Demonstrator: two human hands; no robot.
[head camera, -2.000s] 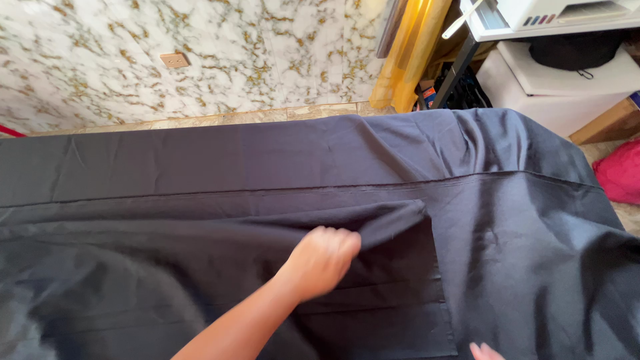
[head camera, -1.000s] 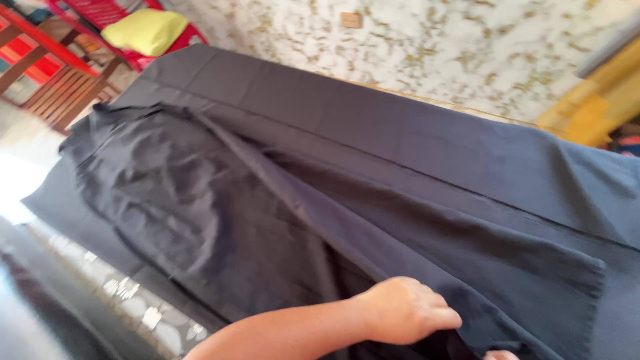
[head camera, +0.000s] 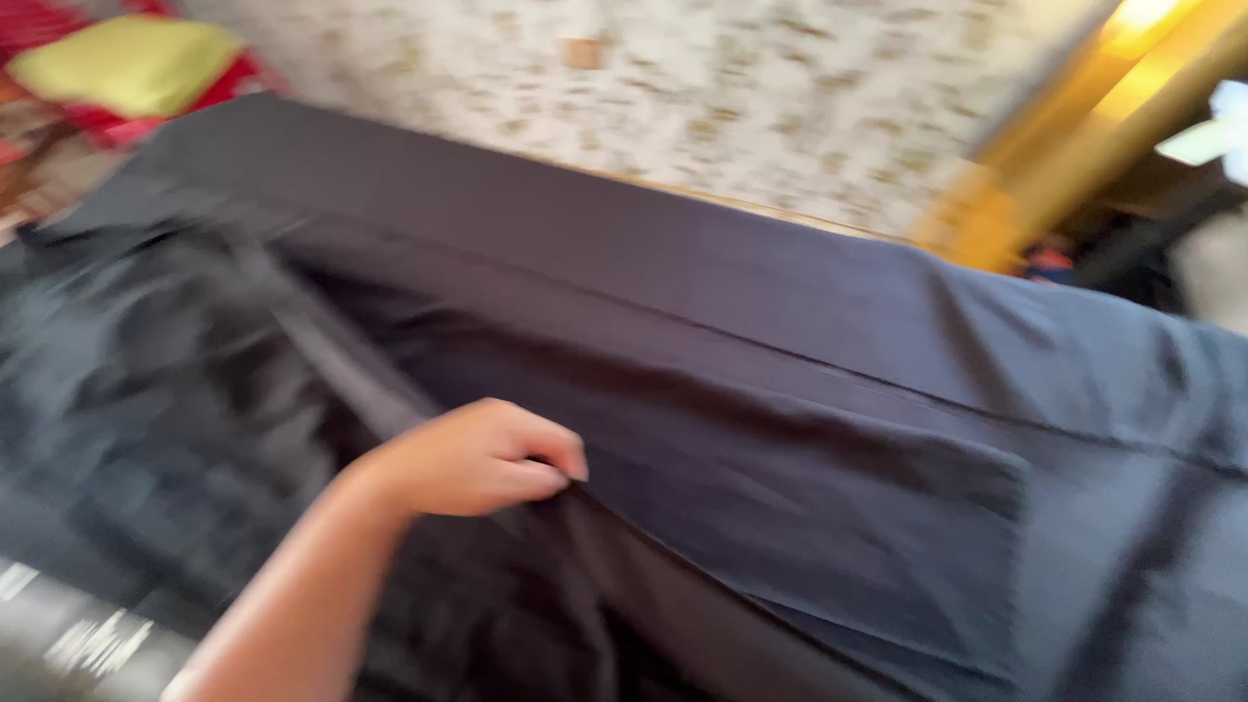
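Observation:
Dark fabric (head camera: 829, 487) lies in layers over a long surface that is itself draped in dark cloth (head camera: 585, 234). My left hand (head camera: 487, 458) reaches in from the lower left and pinches the edge of the upper fabric layer between thumb and fingers, lifting it a little. From the pinch, the raised edge runs down to the lower right. Left of the hand the upper layer (head camera: 175, 370) is bunched and wrinkled. A long seam or fold line crosses the draped cloth behind. My right hand is out of the frame. The view is blurred.
A marbled wall (head camera: 682, 107) stands behind the surface. At the upper left, a yellow cloth or cushion (head camera: 127, 63) rests on something red. Shiny yellow material (head camera: 1033, 156) stands at the upper right, near dark items. Patterned floor (head camera: 97, 634) shows at the lower left.
The view has swung about. My left hand holds the edge of the upper layer, which is now folded back along its length; two seconds ago it gripped near the far corner. My right hand has left the view.

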